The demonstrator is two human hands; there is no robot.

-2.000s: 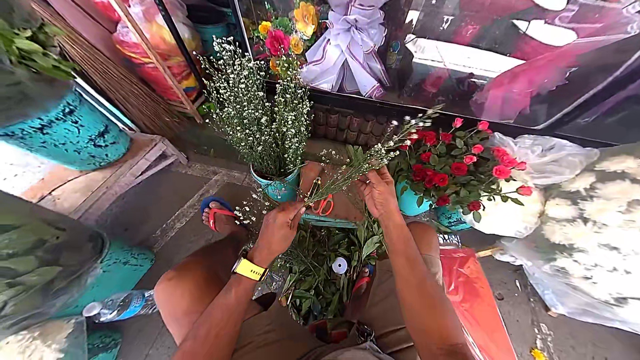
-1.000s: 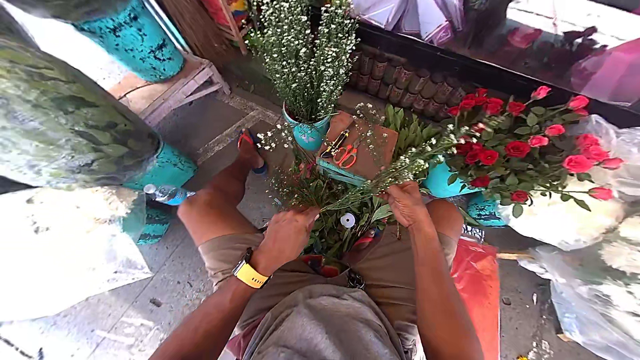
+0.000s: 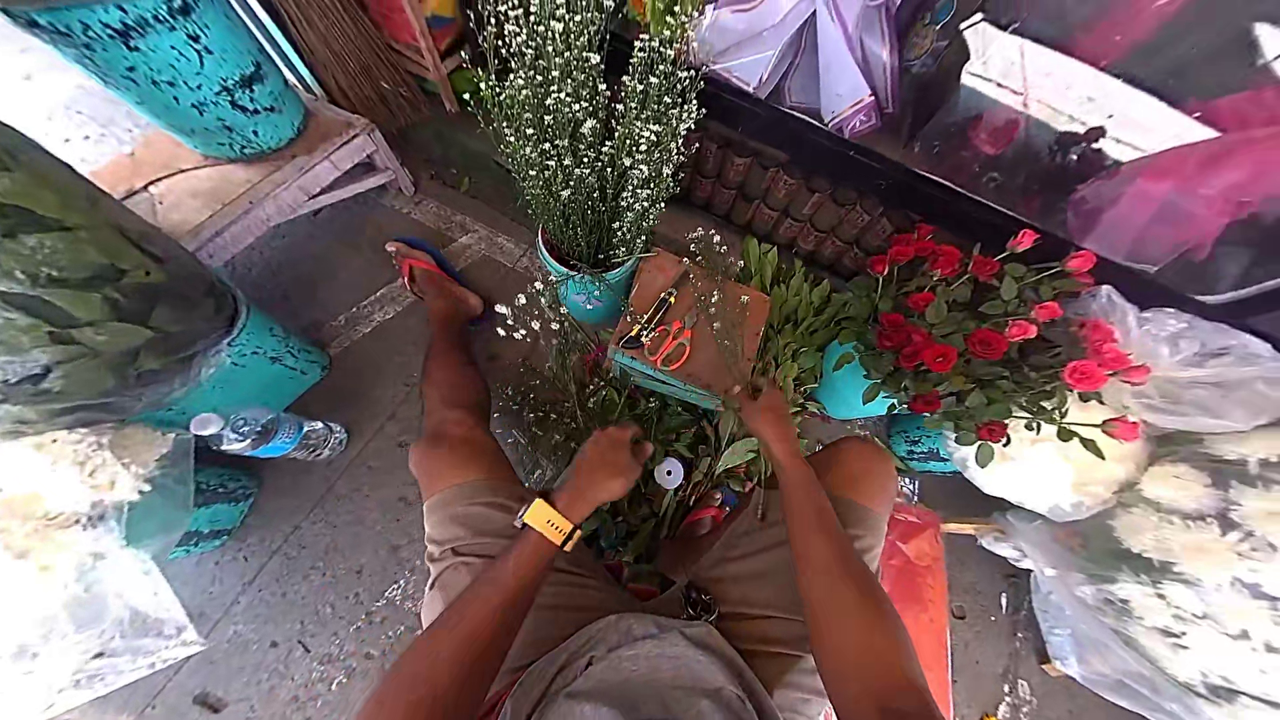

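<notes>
My right hand [image 3: 765, 415] is closed around the stems of a sprig of small white flowers [image 3: 722, 300], which stands up over the brown board top of a small stand [image 3: 690, 360]. My left hand [image 3: 608, 465] is curled above the cut greenery between my legs; whether it holds anything cannot be told. Orange-handled scissors [image 3: 668, 344] and a yellow-and-black utility knife [image 3: 650, 315] lie on the board. Just right of my left hand is a white spool [image 3: 669, 473]. A turquoise pot [image 3: 590, 290] of tall white filler flowers [image 3: 600, 150] stands behind the board.
Red roses [image 3: 940, 355] stand in a turquoise container [image 3: 848, 380] at the right, near plastic-wrapped white flowers [image 3: 1180, 560]. Leafy stems [image 3: 790, 310] lie beside the board. A plastic water bottle [image 3: 270, 436] lies at the left by turquoise buckets [image 3: 265, 350]. A glass case stands behind.
My hands earlier held a flowering sprig slanting between them. Now the sprig stands up from my right hand, and my left hand is apart from it. The view has tilted down.
</notes>
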